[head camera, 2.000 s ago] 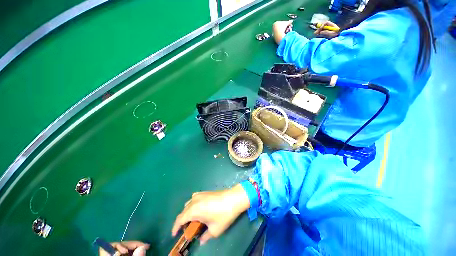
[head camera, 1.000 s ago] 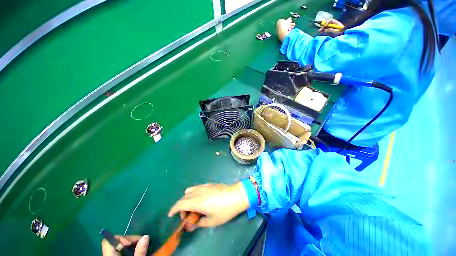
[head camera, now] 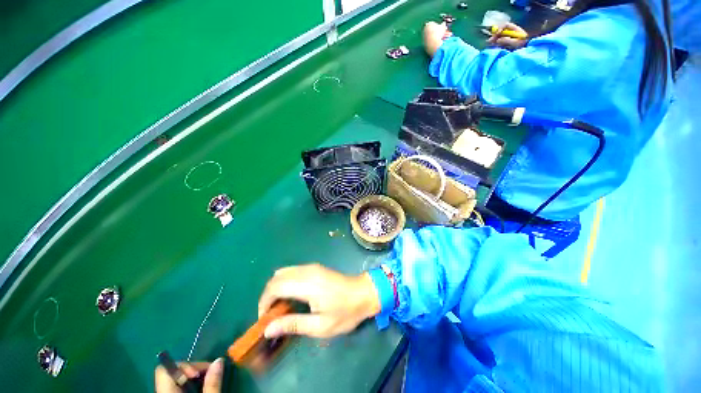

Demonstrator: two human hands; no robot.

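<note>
My right hand (head camera: 319, 301) is shut on the orange fixture (head camera: 260, 336) and holds it tilted over the green mat at the bottom centre. The fixture's lower side is blurred. My left hand (head camera: 191, 378) is at the bottom edge, partly cut off, with its fingers around a dark pointed tool (head camera: 171, 367), perhaps tweezers. A thin silver solder wire (head camera: 204, 324) runs up the mat from beside my left hand.
Small round assemblies (head camera: 108, 300) lie spaced along the far strip. A black fan (head camera: 345, 184), a tan pot of metal wool (head camera: 377, 222) and a tan-brown box (head camera: 419, 188) stand beyond my right forearm. A person in a blue smock (head camera: 553, 84) works at the upper right.
My right hand has moved slightly up and turned the orange fixture. My left hand stays low with the dark tool. The small assemblies have shifted a little left and down in view.
</note>
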